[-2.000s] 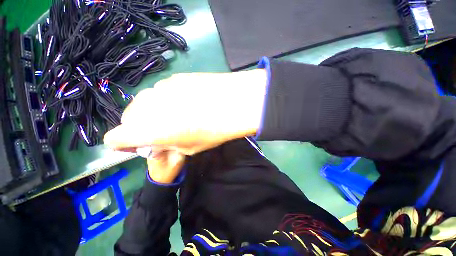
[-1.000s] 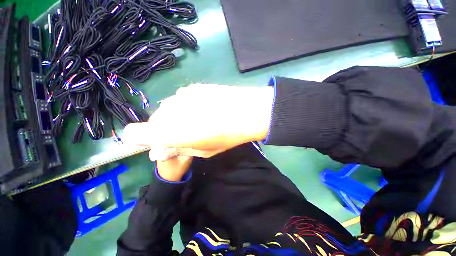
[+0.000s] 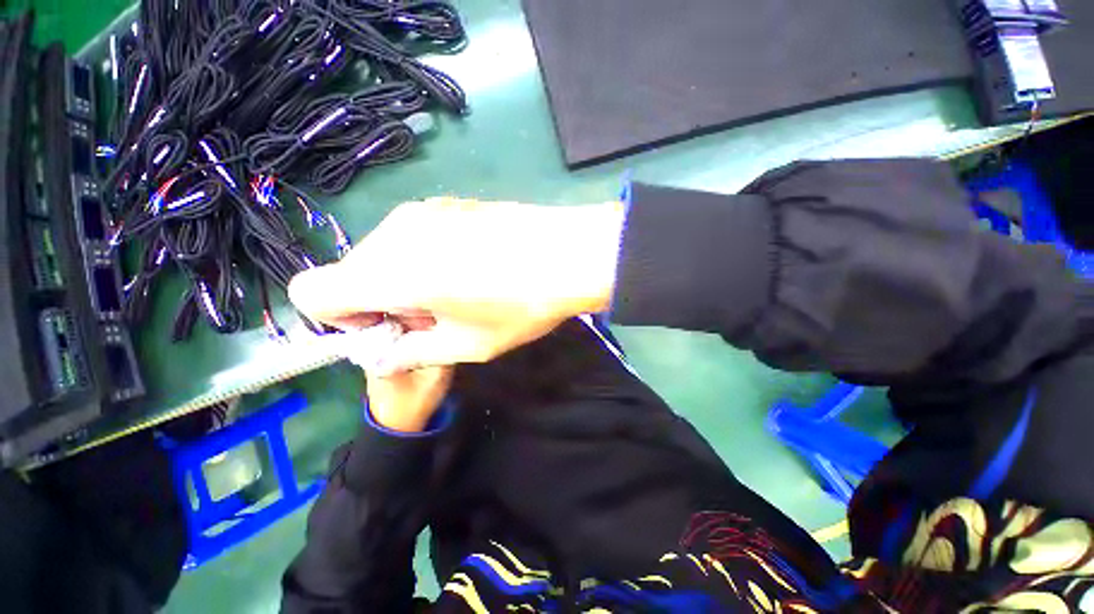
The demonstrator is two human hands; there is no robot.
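Observation:
My right hand (image 3: 468,278) is overexposed and curled at the table's near edge, over my left hand. My left hand (image 3: 408,390) is mostly hidden beneath it; only its wrist side and part of the fingers show. Whatever lies between the hands is hidden or washed out by glare. A thin light shaft (image 3: 606,339) shows below my right wrist; I cannot tell whether it is held. A heap of coiled black cables (image 3: 276,108) with red, white and blue ends lies just beyond the hands.
Stacked dark foam layers with modules (image 3: 102,264) stand at the left. A flat dark mat (image 3: 732,72) lies beyond my right arm. Label-up modules (image 3: 1023,62) sit at the far right. Blue stools (image 3: 246,474) stand below the table edge. Part of a person in dark clothing shows bottom left.
Over the last second my right hand has shifted slightly left and its fingers have changed pose, opening a small dark gap above the left fingers. The left hand has barely moved.

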